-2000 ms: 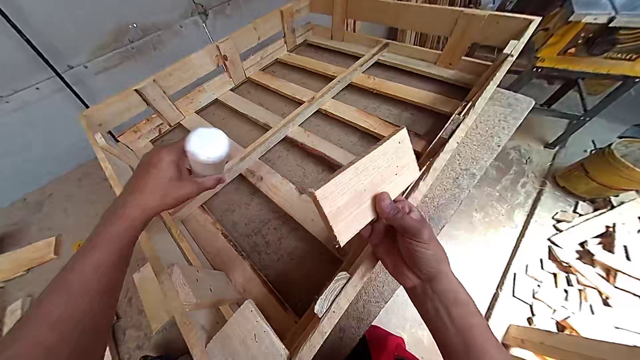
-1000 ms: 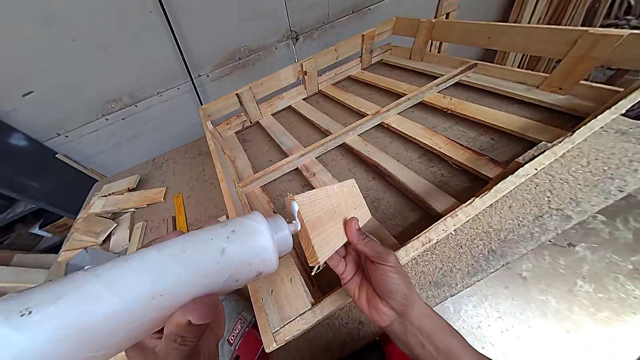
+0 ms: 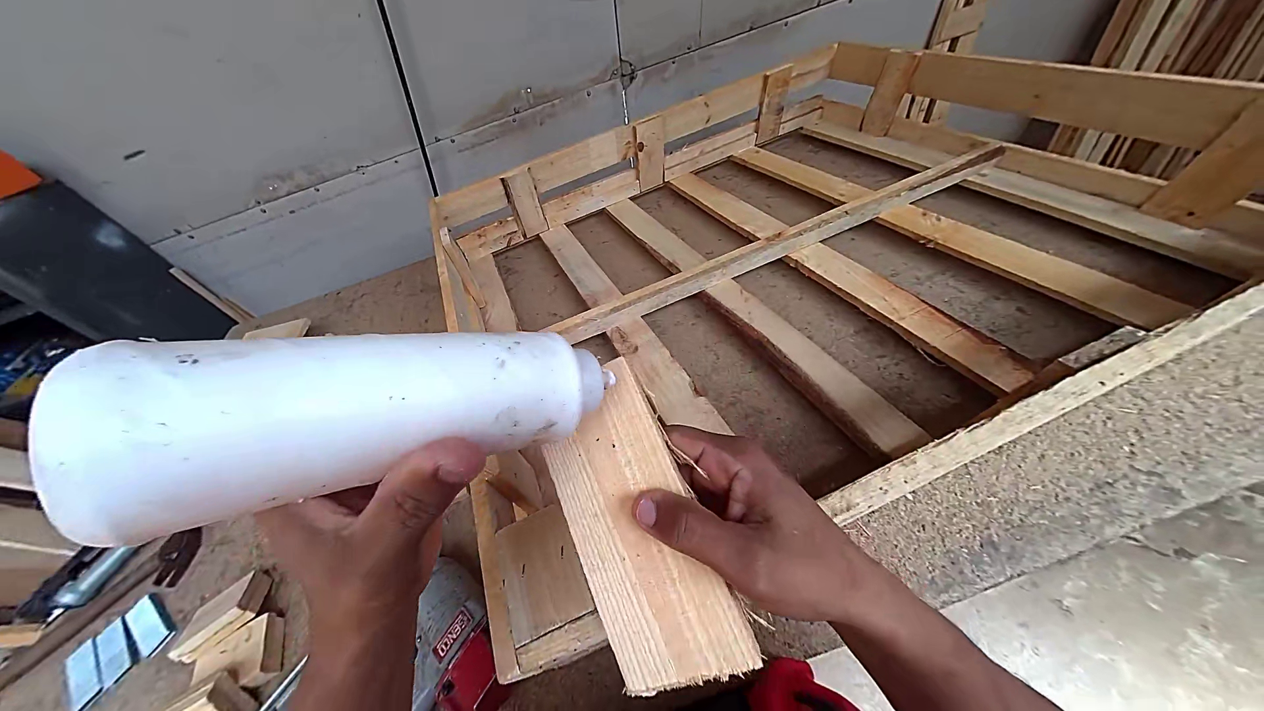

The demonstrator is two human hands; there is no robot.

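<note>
My left hand (image 3: 385, 523) grips a white plastic squeeze bottle (image 3: 306, 425), held nearly level with its nozzle pointing right. The nozzle tip, with a bit of white stuff on it, is at the far end of a short wooden board (image 3: 642, 553). My right hand (image 3: 741, 523) holds that board by its right edge, thumb on the face. Behind both hands stands a slatted wooden frame (image 3: 770, 257), with a long narrow strip of wood lying across its slats.
A Senco nail gun (image 3: 454, 642) lies below my left hand. Wood offcuts (image 3: 237, 632) and metallic strips of fasteners (image 3: 118, 647) are at the lower left. A grey panelled wall (image 3: 247, 109) rises behind the frame; boards (image 3: 1165, 79) stand at the back right.
The bottle was upright in my left hand two seconds ago and is now tipped sideways. The board has turned in my right hand, its near end now pointing down toward me.
</note>
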